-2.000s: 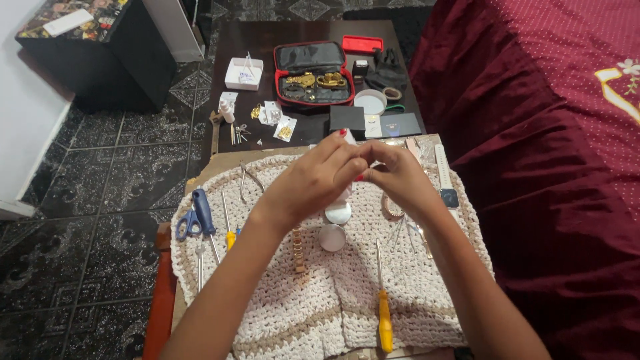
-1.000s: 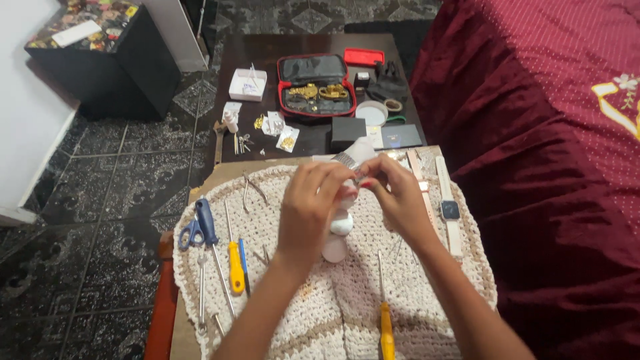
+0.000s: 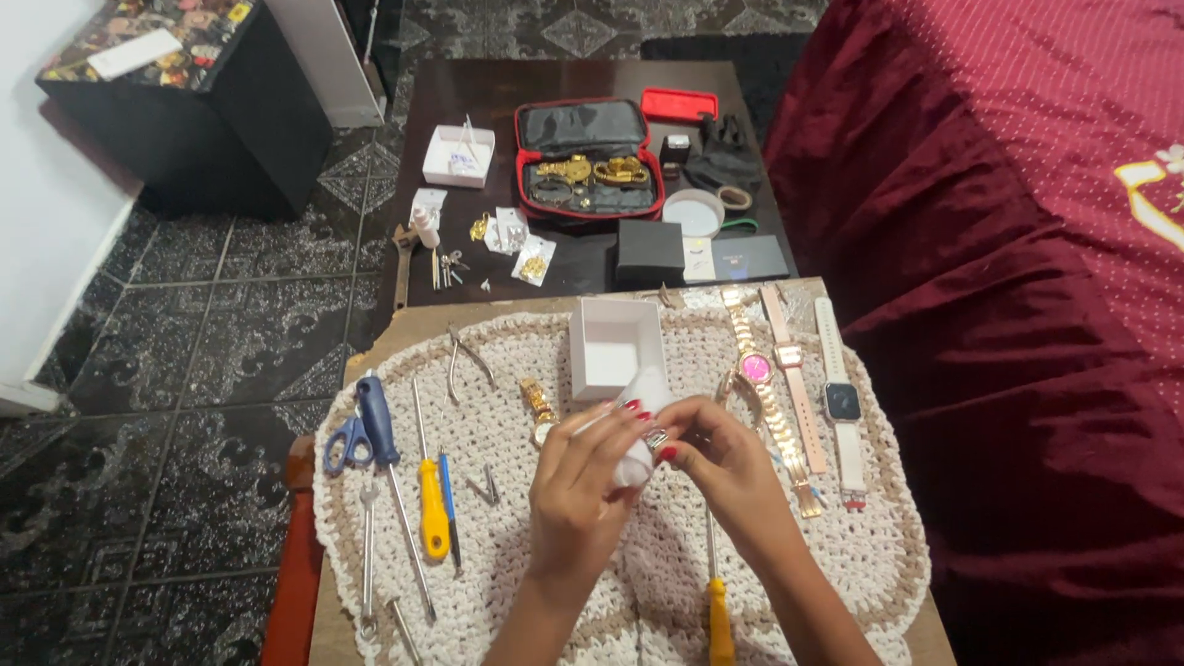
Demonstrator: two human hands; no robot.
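Observation:
My left hand (image 3: 587, 472) holds a white cloth (image 3: 638, 458) in front of an open white box (image 3: 615, 347). Between the fingertips of my right hand (image 3: 726, 472) is a small silver metal piece (image 3: 655, 439), touching the cloth; it may be part of a watch. A gold watch (image 3: 539, 412) lies left of my hands. To their right lie a gold watch with a pink dial (image 3: 756, 368), a pink-strapped watch (image 3: 789, 358) and a smartwatch with a white strap (image 3: 842, 402). A yellow-handled screwdriver (image 3: 719, 610) lies below my right hand.
On the crocheted mat (image 3: 518, 573) lie blue scissors (image 3: 348, 446), a blue-handled screwdriver (image 3: 376, 421), a yellow-handled screwdriver (image 3: 432, 509), pliers (image 3: 470, 361) and a wrench (image 3: 368, 555). Beyond, a dark table (image 3: 573, 83) bears a red-edged case (image 3: 592, 199), small boxes and an adjustable wrench (image 3: 403, 264).
My hands have moved lower, toward me, and the white box now shows beyond them. The view has shifted somewhat.

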